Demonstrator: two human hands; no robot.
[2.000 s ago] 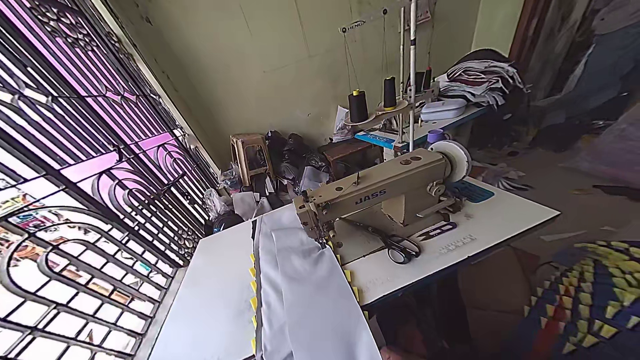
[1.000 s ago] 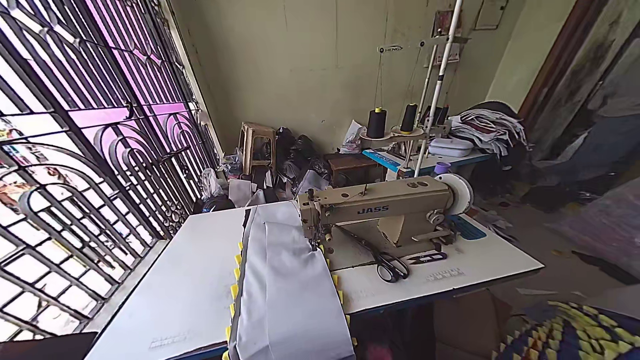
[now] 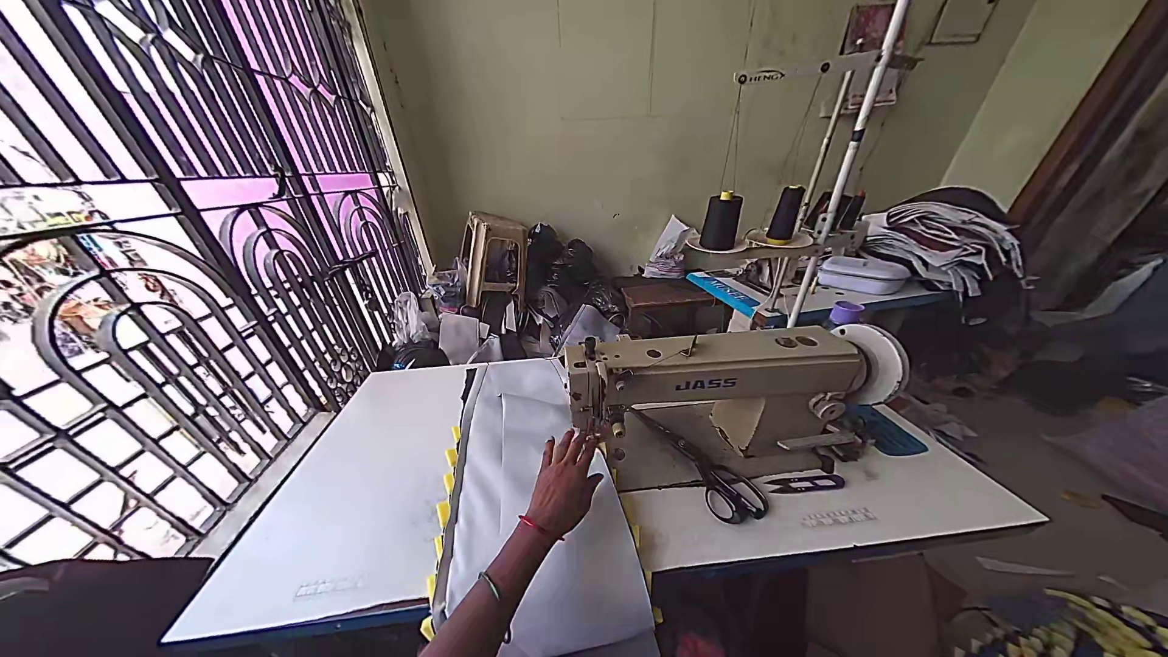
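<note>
My left hand [image 3: 561, 488], with a red thread and a bangle at the wrist, lies palm down on the light grey fabric [image 3: 511, 557], its fingertips just in front of the needle area of the beige sewing machine [image 3: 721, 370]. It grips nothing. Yellow triangular pieces [image 3: 443, 516] stick out along the fabric's edges, and a dark strip runs down its left side. To the right of the needle, black-handled scissors [image 3: 730, 493] rest partly on the machine bed, beside small thread snips [image 3: 805, 484]. My right hand is out of view.
The white table top [image 3: 338, 511] extends on both sides of the fabric. A metal grille [image 3: 173, 210] stands at the left. Behind are black thread cones [image 3: 721, 222], a stool [image 3: 495, 255] and dark bags. Yellow-edged pieces [image 3: 1068, 625] lie at lower right.
My left hand has come into view and lies on the fabric near the needle; one second ago no hand was seen there. The view has shifted somewhat.
</note>
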